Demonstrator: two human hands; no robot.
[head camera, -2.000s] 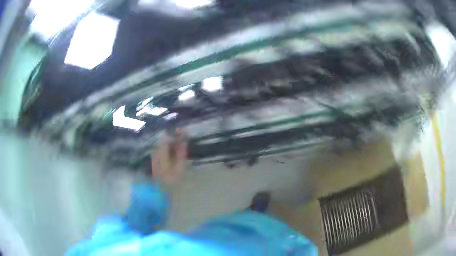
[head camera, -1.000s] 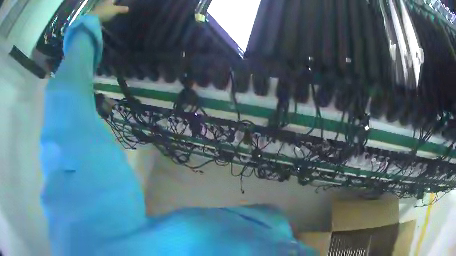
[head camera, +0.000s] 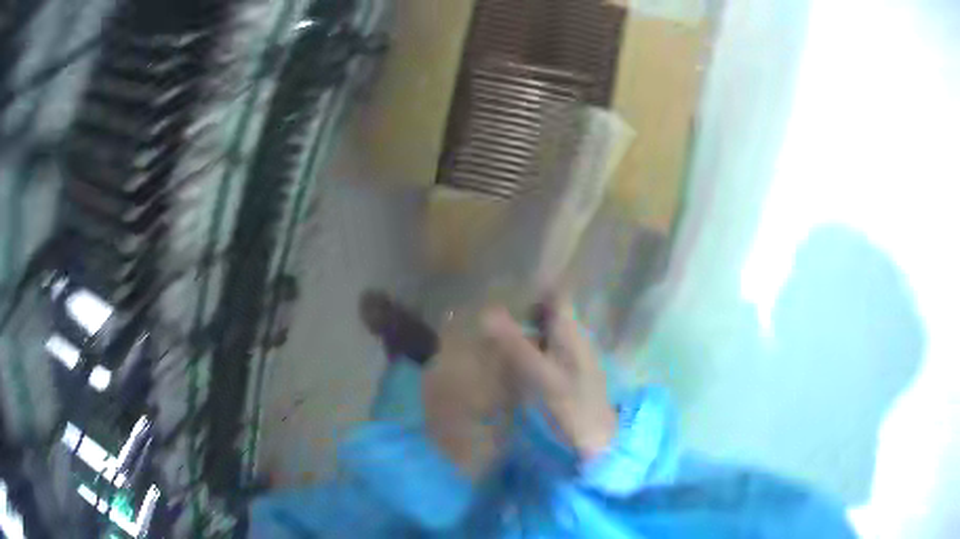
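Note:
A long flat pale silver-grey thing (head camera: 581, 200), which looks like one or more tablets seen nearly edge-on, reaches up from my hands, its far end over the right side of the carton's slots. My right hand (head camera: 563, 368) is at its near end, fingers closed around it. My left hand (head camera: 463, 384) is strongly blurred beside it on the left; its grip cannot be made out. The open carton (head camera: 405, 126) stands ahead on the floor, with pale edges in narrow brown slots (head camera: 505, 132).
The tiered rack (head camera: 221, 211) with dark slots and cables runs along the left. Bright reflections lie at its lower left. A dark shoe (head camera: 400, 324) shows on the floor between rack and hands. A pale wall or panel (head camera: 726, 358) with a shadow is on the right.
The view has swung from the rack towards the carton. The reaching arm has come back from the rack; both hands are now low in front of me, with a flat pale thing.

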